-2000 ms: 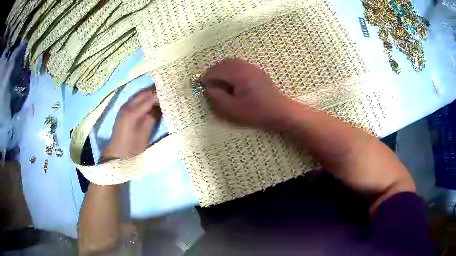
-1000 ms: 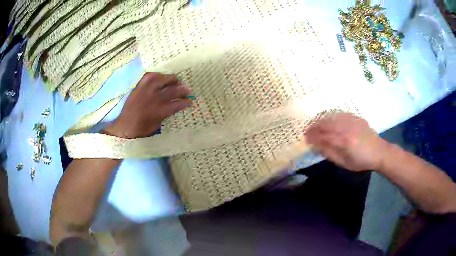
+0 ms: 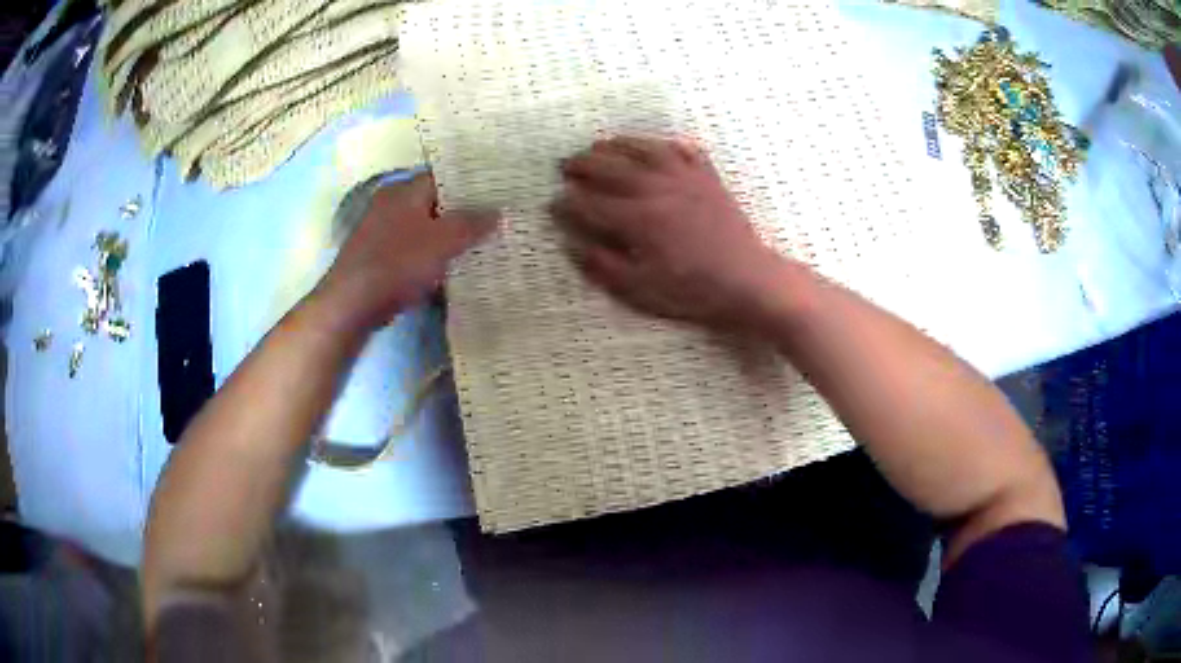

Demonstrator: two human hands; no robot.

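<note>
A cream woven straw tote bag (image 3: 622, 415) lies flat in front of me, with no strap stripes on its upper face. My left hand (image 3: 408, 246) is at the bag's left edge, thumb on top and the fingers partly hidden at or under the edge; it seems to pinch the edge. My right hand (image 3: 648, 220) lies over the bag's upper middle, blurred, its fingers bent toward the left. I cannot tell whether it holds anything. Part of a pale handle (image 3: 356, 453) loops out at the bag's left side. No metal fitting shows on the bag.
A gold hardware pile (image 3: 1017, 130) with blue bits lies at the right. Small metal pieces (image 3: 104, 292) lie at far left, beside a black phone (image 3: 185, 350). Stacked bags (image 3: 259, 78) are at upper left. A blue sack or crate (image 3: 1127, 440) is below the table at right.
The bag now shows a plain face where strap stripes showed before. My right hand has moved from the bag's lower right to its upper middle. The phone is now uncovered.
</note>
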